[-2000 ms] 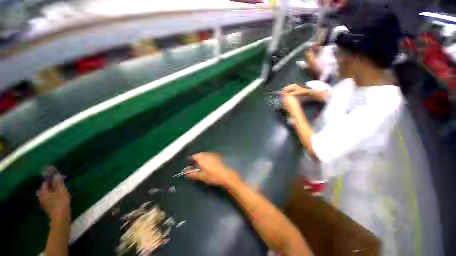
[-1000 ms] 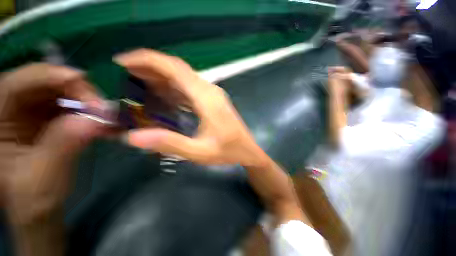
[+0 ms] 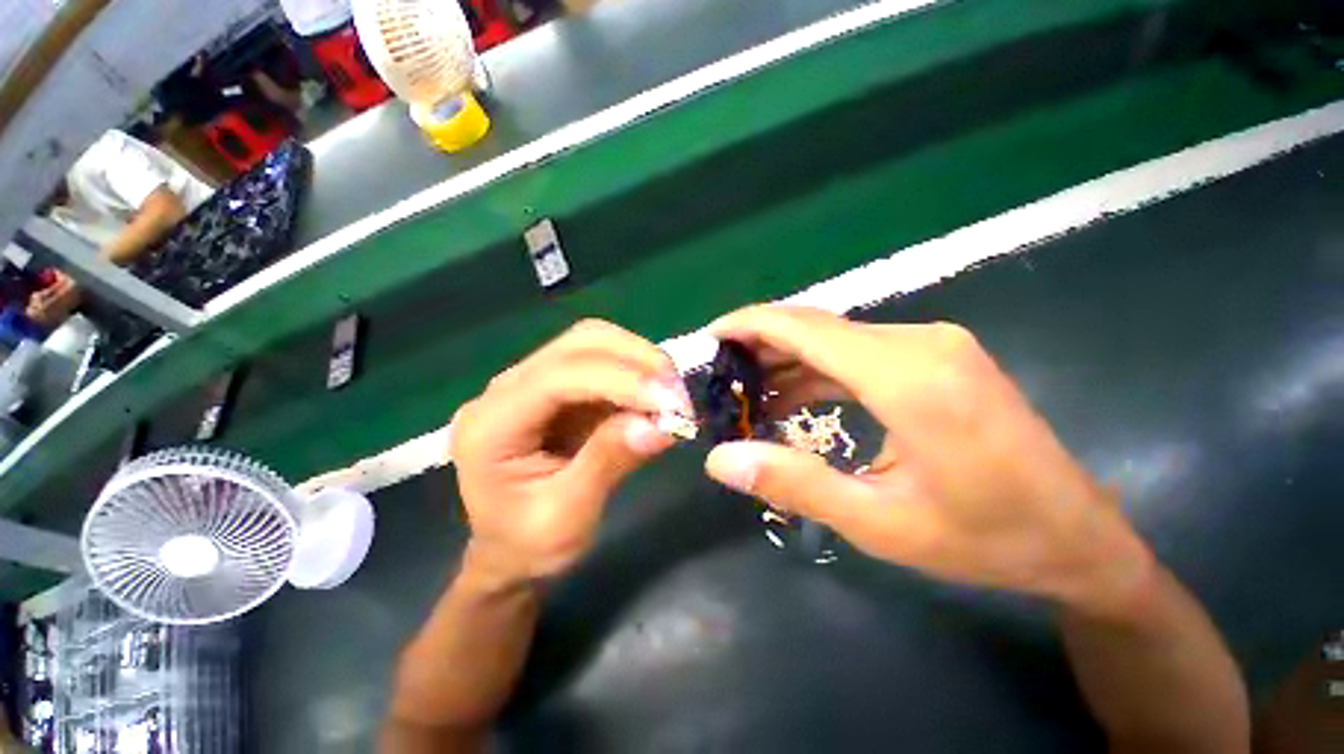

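My right hand [image 3: 943, 457] holds a dark palm-sized unit [image 3: 725, 386] between thumb and fingers, with an orange patch showing on it. My left hand [image 3: 560, 442] is at the unit's left end, thumb and fingertips pinched on a small pale part [image 3: 678, 424]. Whether the pale part touches the unit is too small to tell. A heap of tiny tan sticks [image 3: 815, 432] lies on the dark bench mat [image 3: 649, 648] behind and below the unit, partly hidden by my right hand. A few loose bits lie just in front of the heap.
A white desk fan [image 3: 189, 554] stands at left, by stacked clear trays [image 3: 126, 685]. The green belt [image 3: 649, 221] carries grey phone units [image 3: 546, 254], spaced apart. Across it are a cream fan with yellow base [image 3: 445, 111], a dark parts tray [image 3: 243, 228] and a person's arm [image 3: 148, 221].
The view has swung left to the fans and phone units. Both hands, apart two seconds ago, are now close together at the dark unit. The neighbouring worker at right has left the view.
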